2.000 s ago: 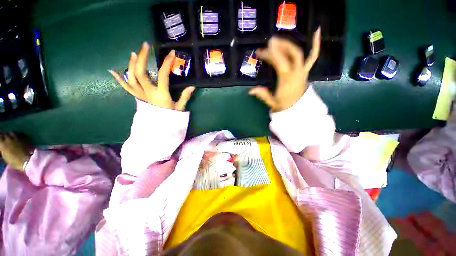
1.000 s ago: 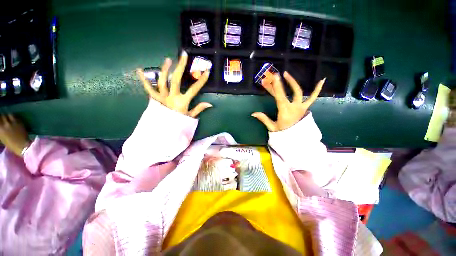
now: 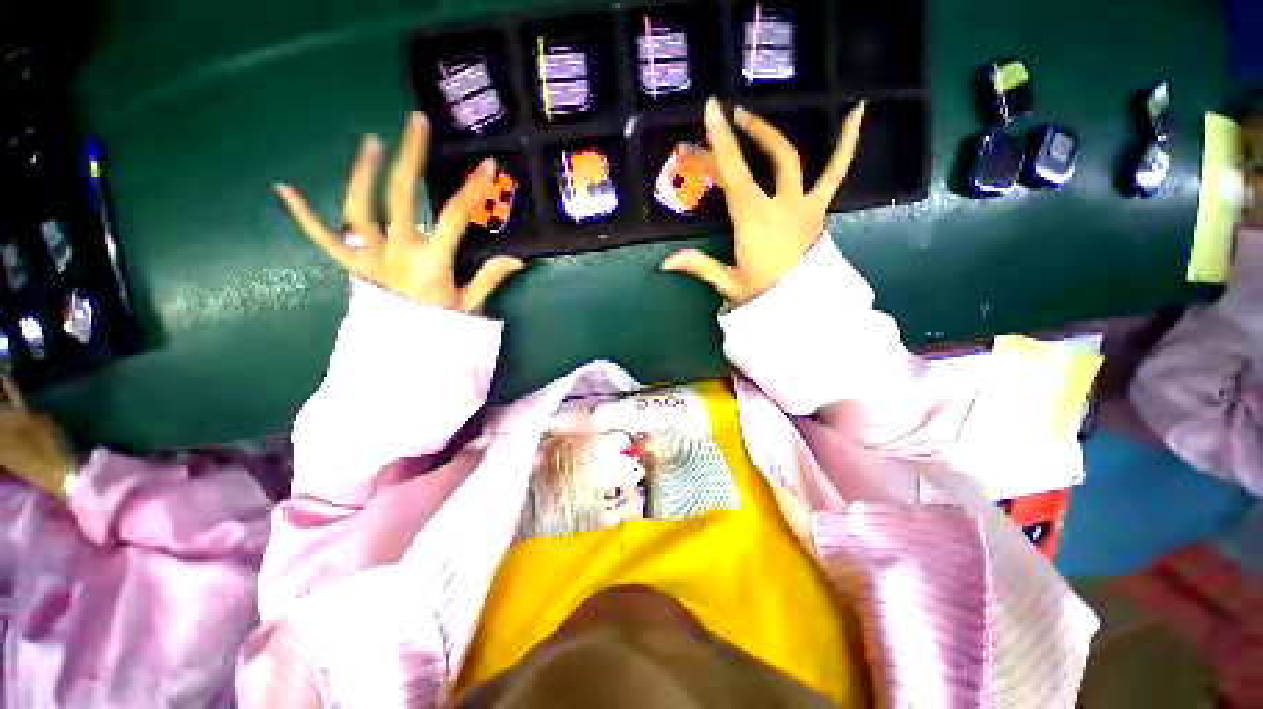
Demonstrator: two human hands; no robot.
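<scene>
A long black tray [image 3: 881,164] with two rows of square pockets lies on the green bench. Its far row holds several watch bodies with pale lined screens [image 3: 564,76]. Its near row holds a watch with an orange and dark tiled screen [image 3: 493,202], one with an orange and white screen [image 3: 589,184] and one with an orange screen [image 3: 682,180]. My left hand [image 3: 406,238] is spread, its index fingertip at the left near watch. My right hand [image 3: 772,208] is spread, with a fingertip at or just beside the right near watch. Neither hand grips anything.
Loose watches [image 3: 996,161] lie right of the tray, with small pieces [image 3: 1152,150] farther right. A yellow strip [image 3: 1216,198] is at the right. A neighbour's black tray [image 3: 111,333] and a blue pen [image 3: 96,162] are at the left. Papers [image 3: 1018,416] lie below the bench edge. Neighbours' sleeves show at both sides.
The last filled far-row screen went from orange to pale lines. The left and right near-row screens have changed their patterns. The view has shifted, and both hands remain spread over the near row.
</scene>
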